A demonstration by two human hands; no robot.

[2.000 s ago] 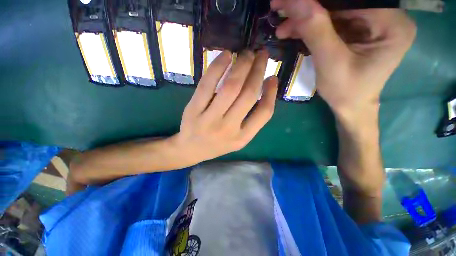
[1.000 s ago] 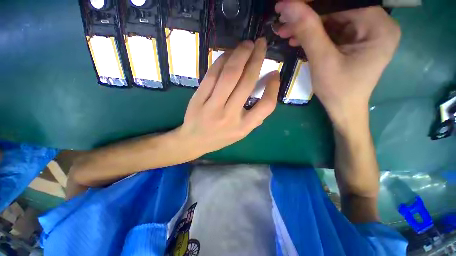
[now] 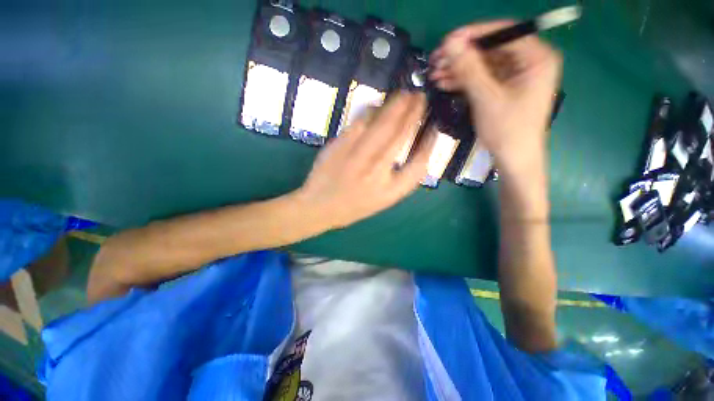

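A row of black device housings [image 3: 308, 88] lies side by side on the green bench, each with a white battery [image 3: 265, 96] at the near end. Silver discs [image 3: 330, 41] show at the far ends of several. My left hand [image 3: 364, 163] lies over the middle housings, fingers spread, slightly blurred; whether it grips one is hidden. My right hand [image 3: 501, 82] holds a black pen-like tool [image 3: 517, 32] with a pale rear end, like a pen, over the right part of the row. The tool's tip is hidden by the fingers.
A jumbled pile of black-and-white units [image 3: 669, 176] lies on the bench [image 3: 156, 125] at the right. Blue sleeves of other people show at the left edge [image 3: 30, 235] and right edge [image 3: 673, 321]. The bench's near edge runs in front of my body.
The view has shifted, so the row sits further right and smaller, and more of the pile shows. My right hand has tilted, exposing more of the tool. My left hand remains over the row.
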